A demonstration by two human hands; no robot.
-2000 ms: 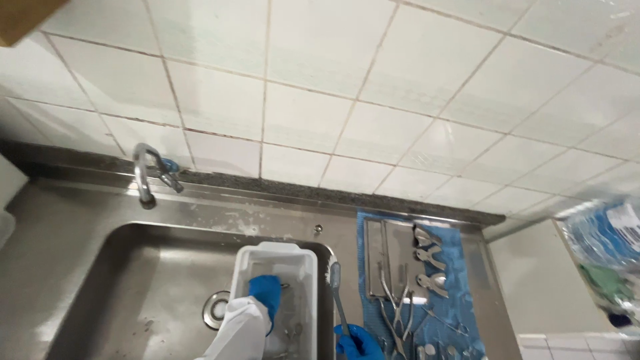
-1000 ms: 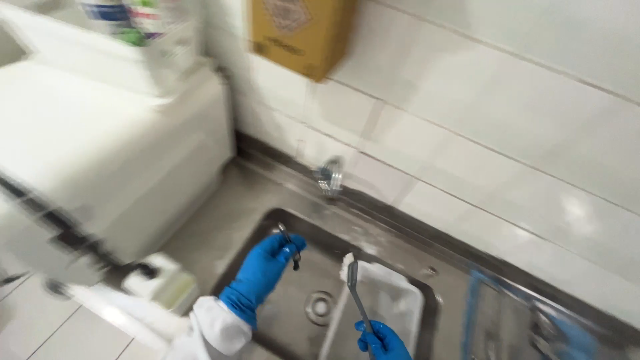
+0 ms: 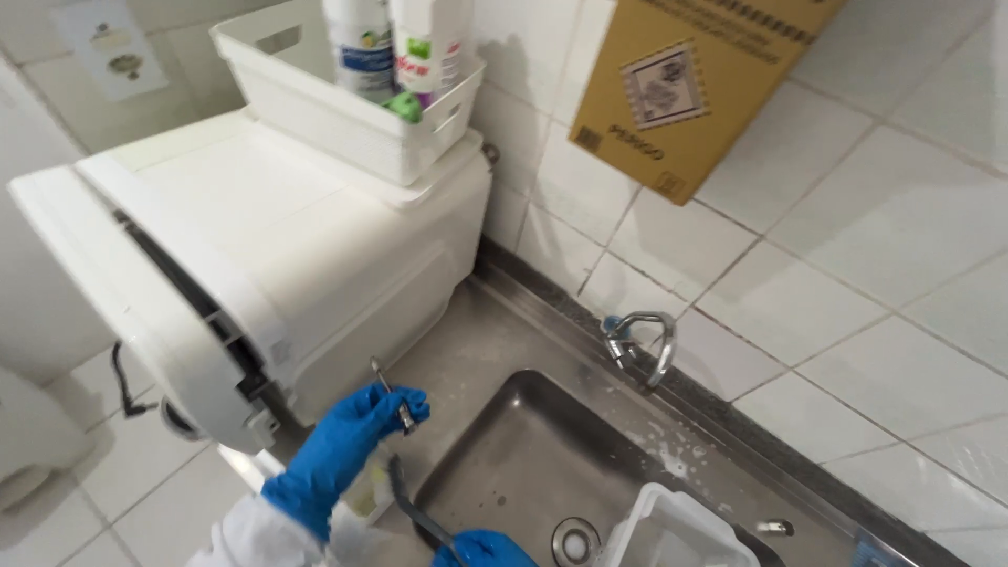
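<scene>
My left hand (image 3: 346,445), in a blue glove under a white sleeve, holds a small slender metal instrument (image 3: 393,394) over the counter left of the sink. Below and to the right, my right hand (image 3: 484,549), also gloved in blue and partly cut off by the lower edge, grips a grey-handled scrub brush (image 3: 425,520). The brush's pale bristles are blurred and point toward the left hand. A white plastic tub (image 3: 646,520) stands in the stainless steel sink (image 3: 512,465), right of the drain (image 3: 575,542).
A chrome faucet (image 3: 665,346) rises behind the sink. At the left stands a large white appliance (image 3: 315,228) bearing a white basket (image 3: 331,118) with spray cans. A yellow cardboard box (image 3: 693,94) is on the tiled wall. Part of a blue cloth (image 3: 882,555) shows at lower right.
Two seconds ago my left hand was in the tub; one second ago it held a small metal instrument above the sink. The view has swung left, and the brush head is now close to the left hand.
</scene>
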